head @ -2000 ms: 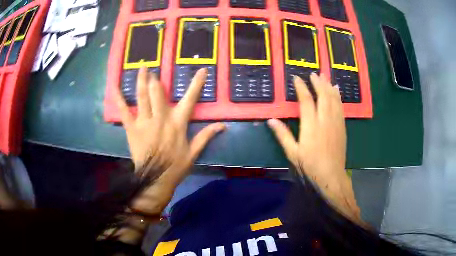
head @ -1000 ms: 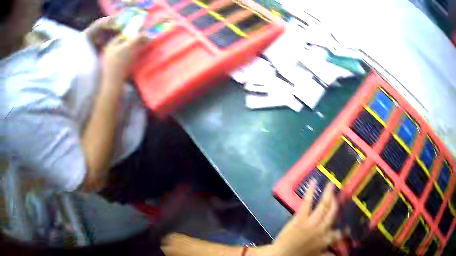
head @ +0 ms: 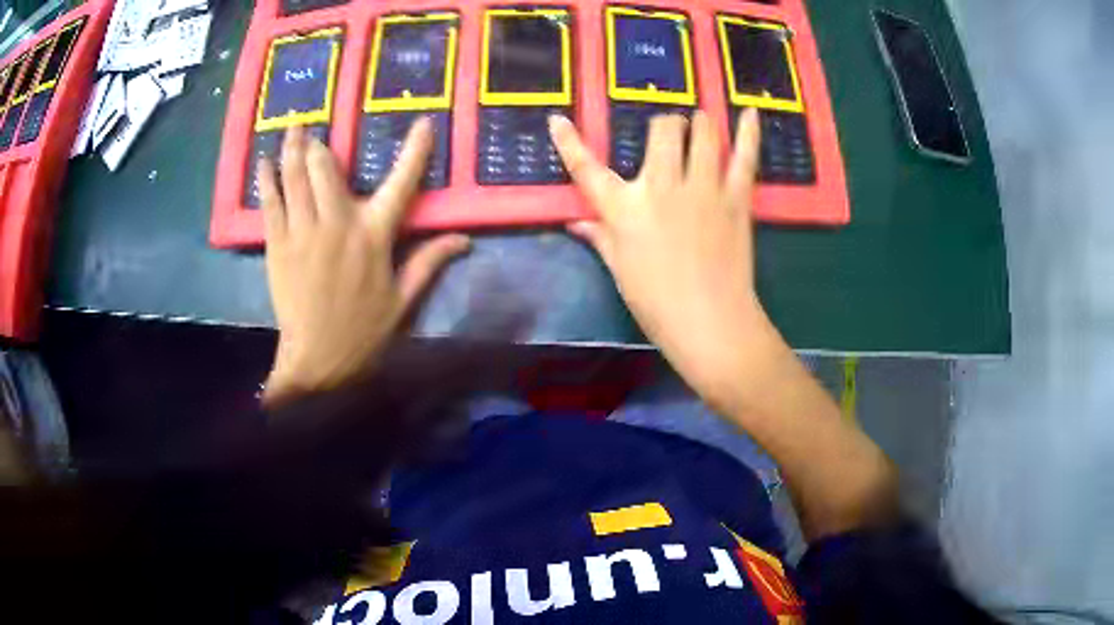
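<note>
A red phone tray (head: 525,210) lies in front of me, its far row cut off by the upper edge. Its near row holds black keypad phones with yellow screen borders. The two left phones (head: 297,76) and the fourth phone (head: 650,54) show small light text on their screens; the third (head: 525,55) and fifth screens look dark. My left hand (head: 336,244) is spread, fingertips on the keypads of the two left phones. My right hand (head: 684,214) is spread over the third to fifth phones, fingertips on their keys. Neither hand grips anything.
A black smartphone (head: 922,86) lies on the green bench (head: 904,269) right of the tray. White batteries (head: 134,86) are piled at the upper left. Another red tray (head: 27,208) with phones stands at the far left edge. The bench's front edge runs below my hands.
The view swung left to a coworker and came back. Compared with the oldest frame, some near-row screens now show text, and my right hand reaches further left, onto the third phone.
</note>
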